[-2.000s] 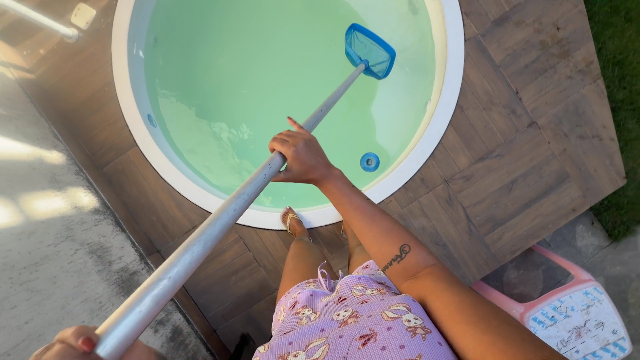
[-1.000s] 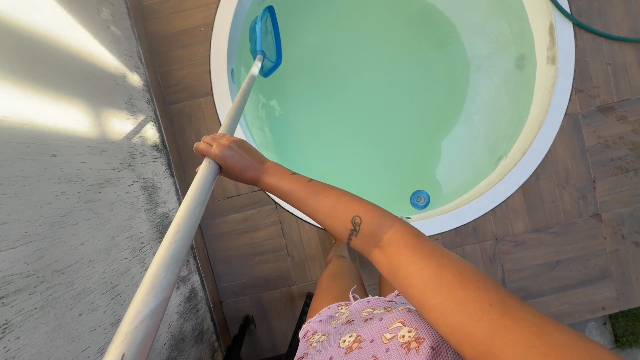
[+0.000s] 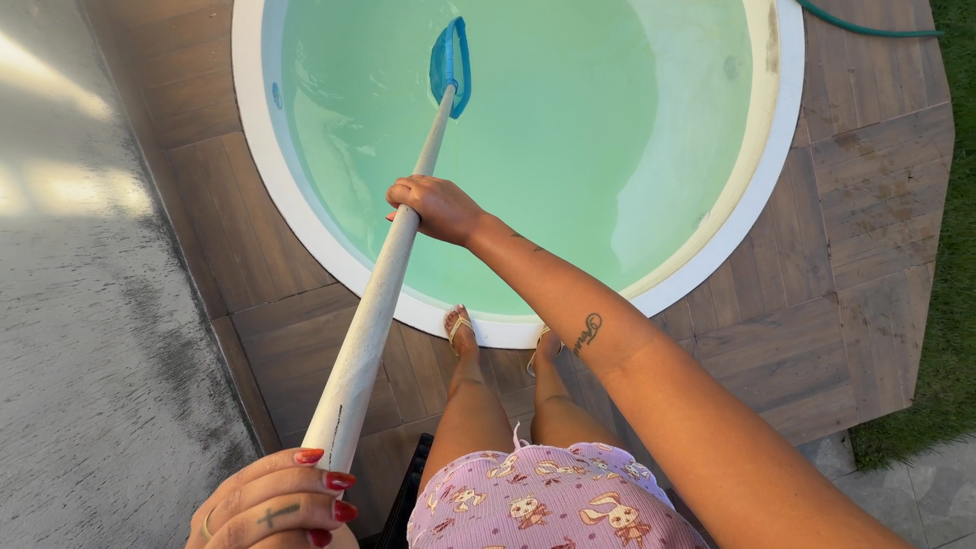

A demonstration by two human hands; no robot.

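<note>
A long pale pole (image 3: 366,328) runs from the bottom left up over a round pool. At its far end a blue skimmer net (image 3: 451,67) lies in the greenish water (image 3: 534,152), tilted on its side. My right hand (image 3: 436,207) is closed around the pole's middle, above the pool's near edge. Lower down, at the near end of the pole, my left hand (image 3: 278,499) grips it, with red nails and a ring showing. The pole's near end is hidden by that hand.
The white pool rim (image 3: 507,334) curves just before my sandalled feet (image 3: 460,332). Wood-look decking (image 3: 770,358) surrounds it. A grey wall or ledge (image 3: 91,343) stands at left. A green hose (image 3: 862,29) lies at the upper right, grass (image 3: 945,343) beyond the deck, and a dark object (image 3: 408,488) beside my legs.
The net was near the pool's left side a second ago and is now farther from that side. My left hand, out of view then, shows again on the pole. The view has shifted.
</note>
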